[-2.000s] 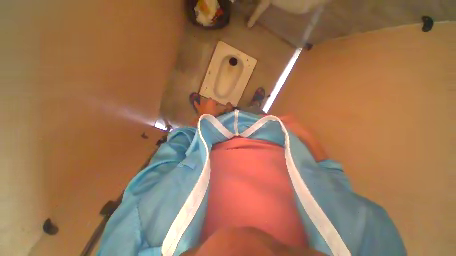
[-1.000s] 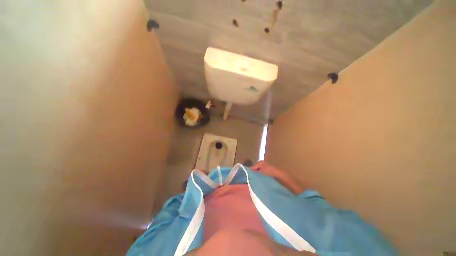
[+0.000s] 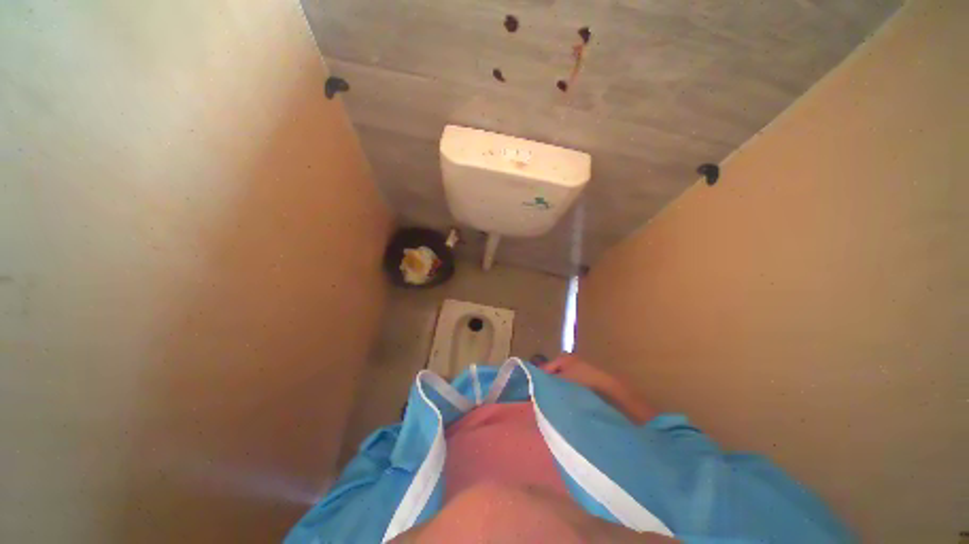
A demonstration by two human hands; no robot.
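Observation:
The squat toilet pan (image 3: 452,336) is a white rectangle in the floor with a dark drain hole. My blue work jacket (image 3: 622,452) with white edging hides its near end. My right hand (image 3: 574,372) shows beside the jacket front, bare and partly hidden by it; its fingers are too blurred to tell if they hold anything. My left hand is not visible behind the jacket. The white flush cistern (image 3: 510,186) is on the grey wall, with a pipe below it.
A round black waste bin (image 3: 395,255) with paper inside stands left of the cistern pipe. Tan cubicle panels (image 3: 808,266) rise on both sides, with dark brackets (image 3: 709,173) at the wall. A bright gap shows at the right panel's foot.
The view has tilted up, bringing the cistern and back wall into sight. A hand visible at the left of the jacket front two seconds ago is now out of sight.

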